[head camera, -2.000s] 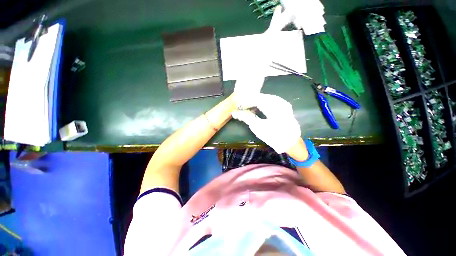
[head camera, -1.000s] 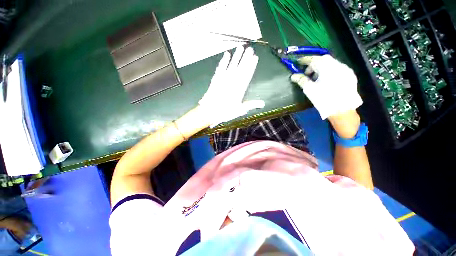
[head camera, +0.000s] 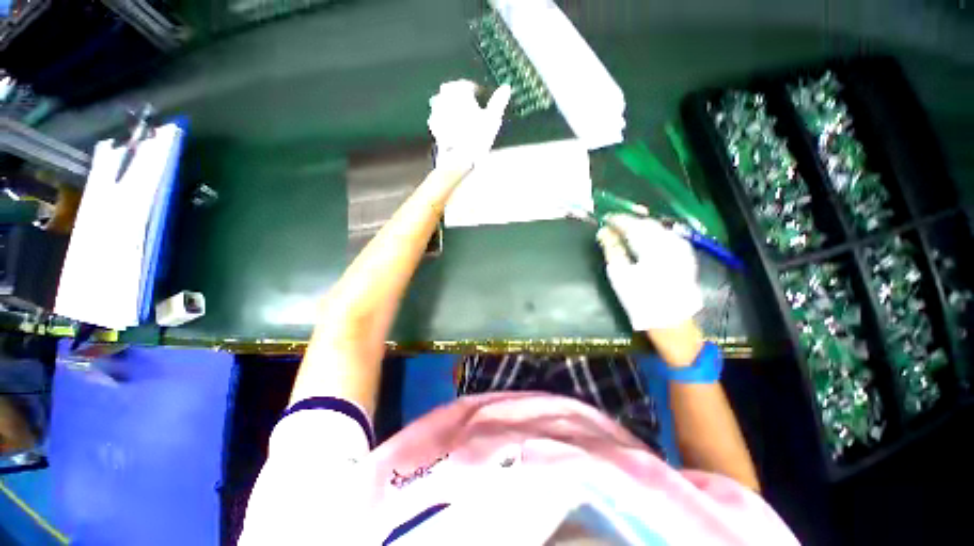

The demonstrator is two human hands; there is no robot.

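Observation:
My left hand (head camera: pixel 465 123), in a white glove, is above the brown-grey sectioned block (head camera: pixel 387 192), beside the green PCB panels (head camera: pixel 507 64). Its thumb is spread and nothing shows in it. My right hand (head camera: pixel 654 272), also gloved, is low over the bench beside the blue-handled side cutters (head camera: pixel 710 245); its fingers partly hide them, and I cannot tell whether it grips them. The white printed sheet (head camera: pixel 518 187) lies between my hands. Thin silver tips (head camera: pixel 579 213) show at its lower right corner, blurred.
A long white stack (head camera: pixel 566 80) lies beside the panels. Bare green strips (head camera: pixel 668 181) lie right of the sheet. A black compartment tray (head camera: pixel 790 261) of small PCBs is at the right. A clipboard (head camera: pixel 118 229) and small white holder (head camera: pixel 179 308) are at the left.
My left hand has moved from near the bench edge up and forward to the panels. My right hand stays by the cutters. The view has shifted, bringing the panels and white stack into sight.

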